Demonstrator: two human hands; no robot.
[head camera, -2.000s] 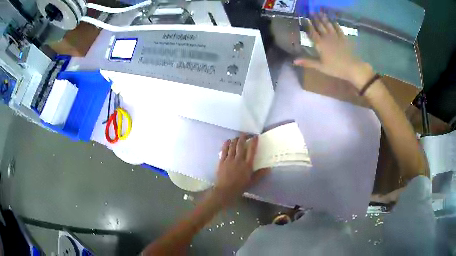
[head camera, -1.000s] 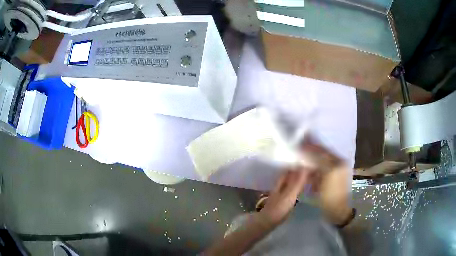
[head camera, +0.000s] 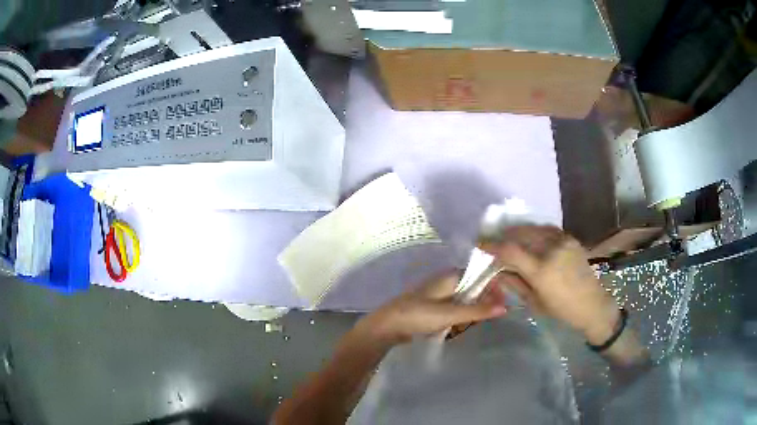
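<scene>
A fanned stack of cream cut strips (head camera: 357, 241) lies on the white table in front of the control box, with curved edge lines on its near right side. My left hand (head camera: 436, 309) and my right hand (head camera: 535, 261) are close together at the table's front edge, near my body. Both hold a small bundle of white strips (head camera: 477, 274) between them. The bundle is partly hidden by my fingers, and its white upper end is blurred above my right hand. Neither hand touches the fanned stack.
The white control box (head camera: 307, 137) stands behind the stack. Red-and-yellow scissors (head camera: 122, 251) and a blue tray (head camera: 73, 236) with white pieces are at left. A carton (head camera: 490, 80) with loose strips is at the back. A white material roll (head camera: 697, 158) is at right, above waste chips.
My right hand has come from the carton top to the front edge. My left hand has left the fanned stack. Both hands now hold a white bundle. The view has shifted right.
</scene>
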